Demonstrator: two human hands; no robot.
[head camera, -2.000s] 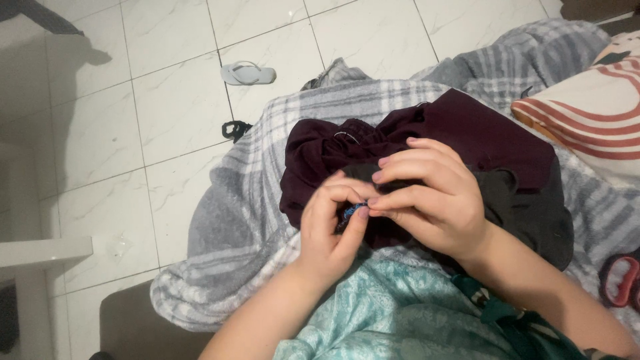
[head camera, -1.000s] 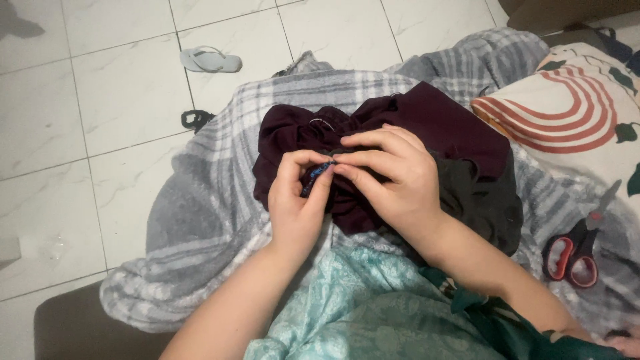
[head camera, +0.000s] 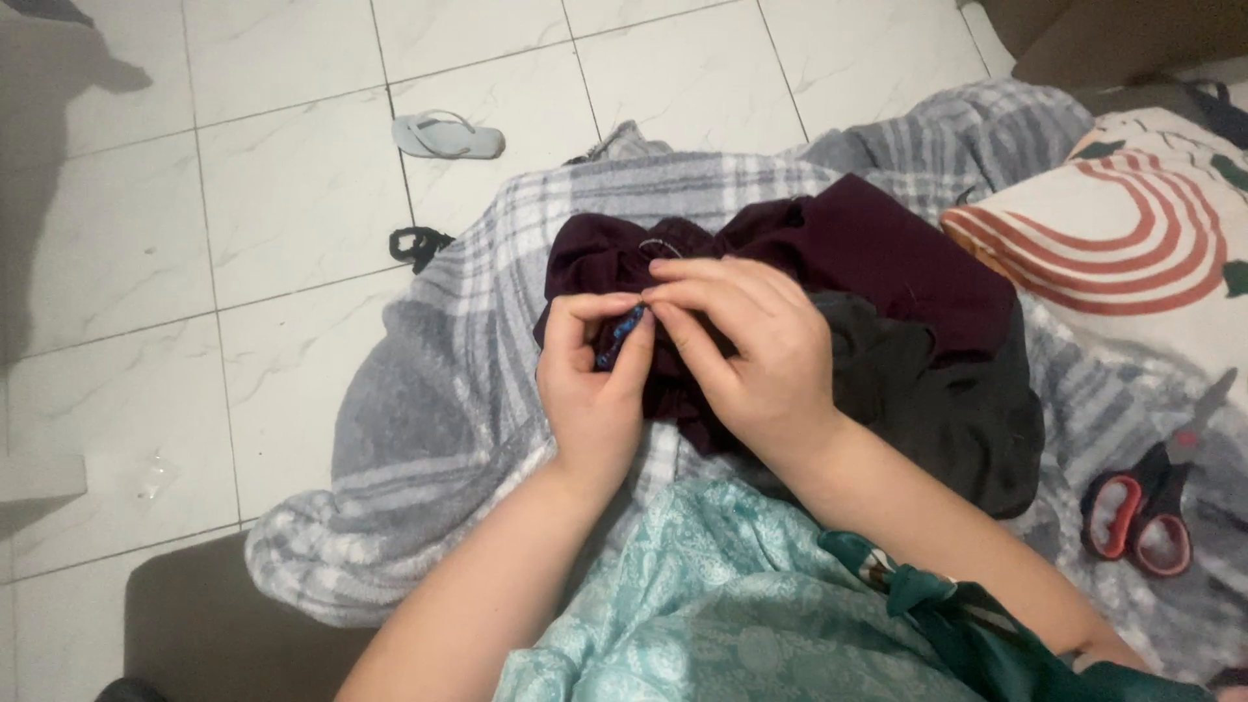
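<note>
My left hand (head camera: 600, 375) pinches a small dark-blue patterned piece of fabric (head camera: 618, 338) between thumb and fingers, over a dark maroon cloth garment (head camera: 892, 268). The thumb and index finger of my right hand (head camera: 746, 341) meet the tip of the same piece; whether they hold it, or something too fine to see, cannot be told. A pale loop of thread or cord (head camera: 663, 246) shows on the maroon cloth just beyond my fingertips. Dark grey cloth (head camera: 936, 419) lies beside the maroon garment, partly under my right wrist.
A grey-and-white plaid blanket (head camera: 419, 390) spreads beneath the cloth. Scissors with red and black handles (head camera: 1136, 522) lie on it at right, below a cushion with rust-coloured arches (head camera: 1121, 234). A flip-flop (head camera: 448, 136) and a black scrunchie-like item (head camera: 419, 249) rest on the tiled floor (head camera: 292, 185).
Both hands stay together at the small blue piece throughout, with little plain change in their grip. The view has shifted between frames.
</note>
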